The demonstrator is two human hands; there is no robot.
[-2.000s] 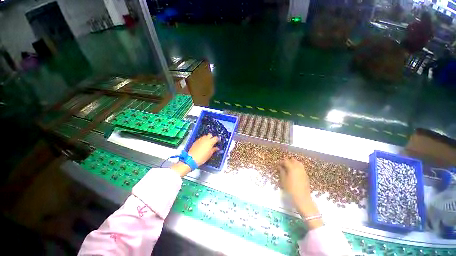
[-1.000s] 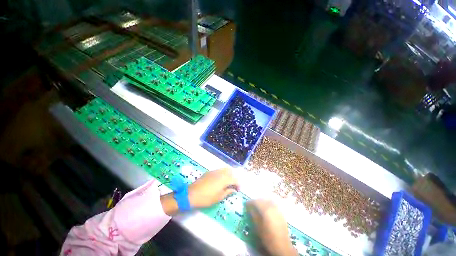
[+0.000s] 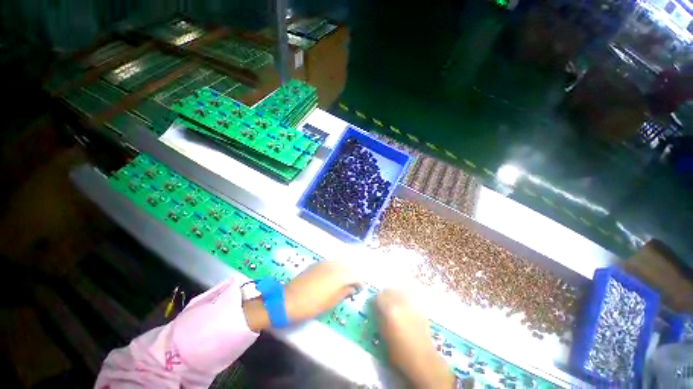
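Green circuit board panels (image 3: pixel 201 211) lie end to end in the rail nearest me. My left hand (image 3: pixel 318 290), with a blue wrist strap (image 3: pixel 272 302), is over the board row; a small dark part shows at its fingertips. My right hand (image 3: pixel 404 328) is blurred, just right of it over the same boards; whether it holds anything cannot be told. Behind them, a blue bin (image 3: pixel 307 210) holds small dark components (image 3: pixel 351 186). Copper-brown components (image 3: pixel 471 266) lie loose to its right.
Stacked green panels (image 3: pixel 235 129) stand left of the dark-parts bin. A tray of brown parts in rows (image 3: pixel 441 182) lies behind the loose spread. At right are a blue bin (image 3: pixel 590 334) of silvery parts and a carton (image 3: pixel 669 267). A metal post (image 3: pixel 282 45) rises at the back.
Both hands have moved from the dark-parts bin and the copper-brown spread down to the board row. Over the last second they have stayed there, and the view has shifted slightly.
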